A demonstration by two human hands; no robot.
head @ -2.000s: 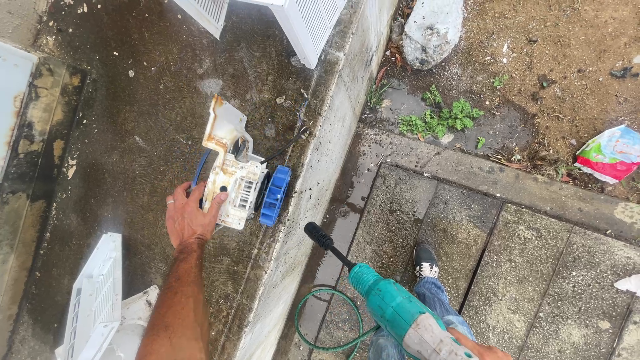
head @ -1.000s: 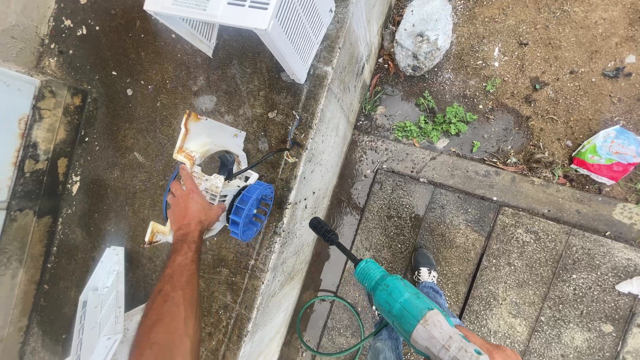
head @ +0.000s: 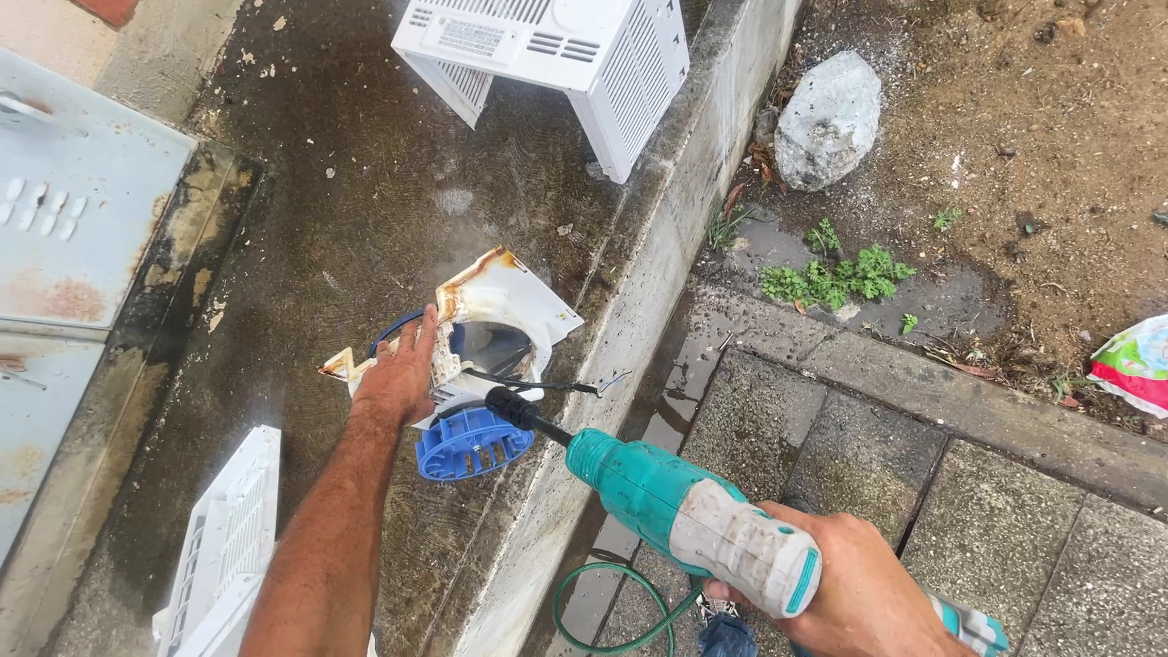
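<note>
My left hand [head: 399,372] grips the left side of a rust-stained white plastic fan housing [head: 506,283] on the wet concrete ledge. A blue plastic fan wheel [head: 473,444] sits at the housing's lower side, and a dark cable [head: 538,384] runs out to the right. My right hand [head: 844,579] is closed around the handle of a teal and grey cordless pressure washer gun [head: 675,511]. Its black nozzle [head: 511,407] points at the housing, just above the blue wheel. Whether the nozzle touches the housing, I cannot tell.
White vented plastic casings stand on the ledge [head: 365,182], one at the top [head: 630,82] and one at the lower left [head: 228,547]. A green hose [head: 558,607] loops beside my shoe. Metal cabinet doors [head: 73,210] border the left; paving slabs [head: 1013,529] and a rock [head: 829,120] lie right.
The washer gun has moved up and left, bringing its nozzle from beyond the ledge's edge to the housing. The housing has been turned under my left hand.
</note>
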